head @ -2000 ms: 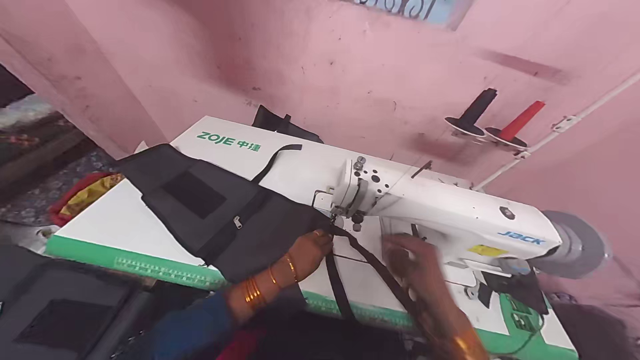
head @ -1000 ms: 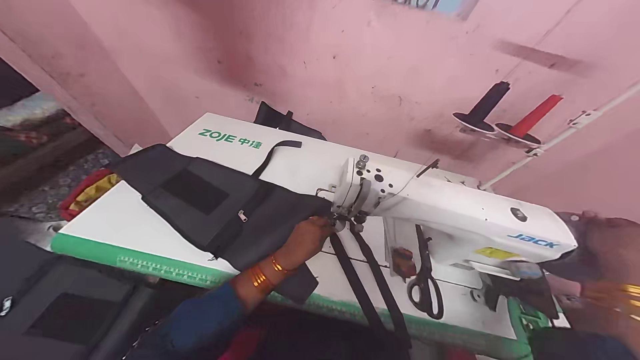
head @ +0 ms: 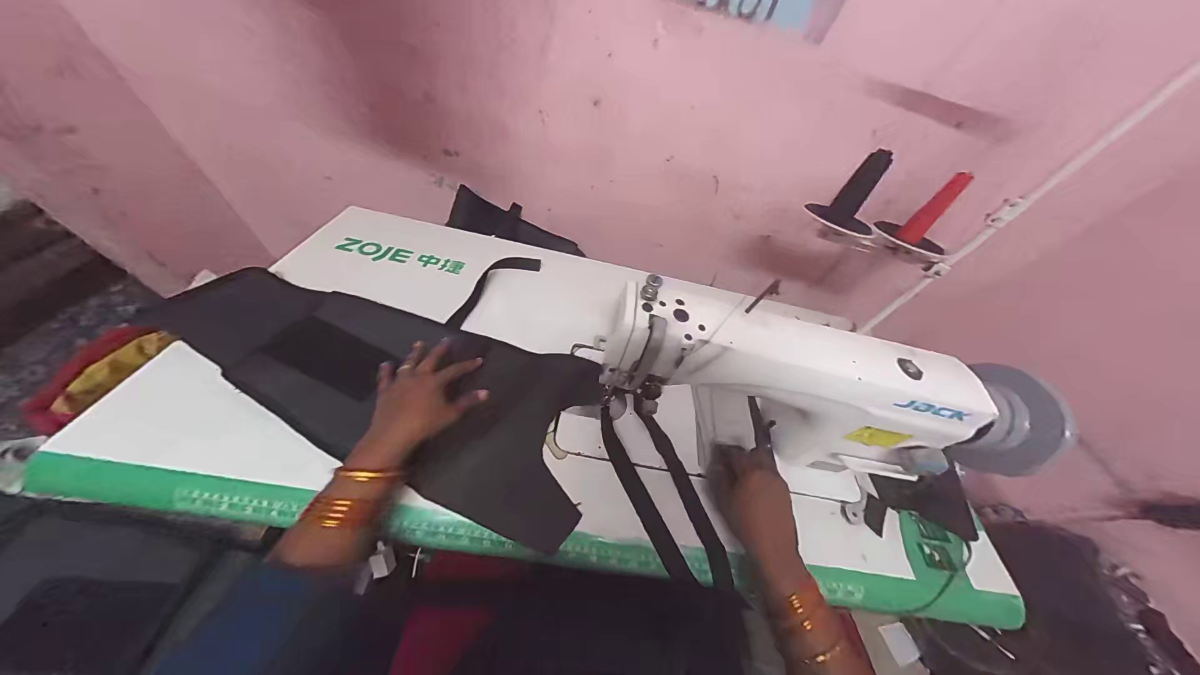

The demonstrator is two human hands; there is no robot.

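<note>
Dark fabric (head: 506, 412) lies across the white sewing table (head: 253, 431), its right end under the presser foot of the white Jack sewing machine (head: 806, 366). My left hand (head: 417, 403) rests on this fabric with fingers spread. Two black straps (head: 656, 497) run from the needle area over the table's front edge. To their right, my right hand (head: 755, 492) is closed around the handles of black scissors (head: 761, 431), whose blades point toward the machine arm. Blur hides part of its fingers.
Black (head: 858, 192) and red thread cones (head: 937, 211) stand on holders by the pink wall. Another dark fabric piece (head: 511, 225) lies at the table's back edge. A grey handwheel (head: 1017, 422) is at the machine's right end. Red and yellow cloth (head: 103, 375) sits at the left.
My left hand has moved left from the needle area onto the fabric. My right hand, at the far right one second ago, is now on the scissors, which lay on the table then.
</note>
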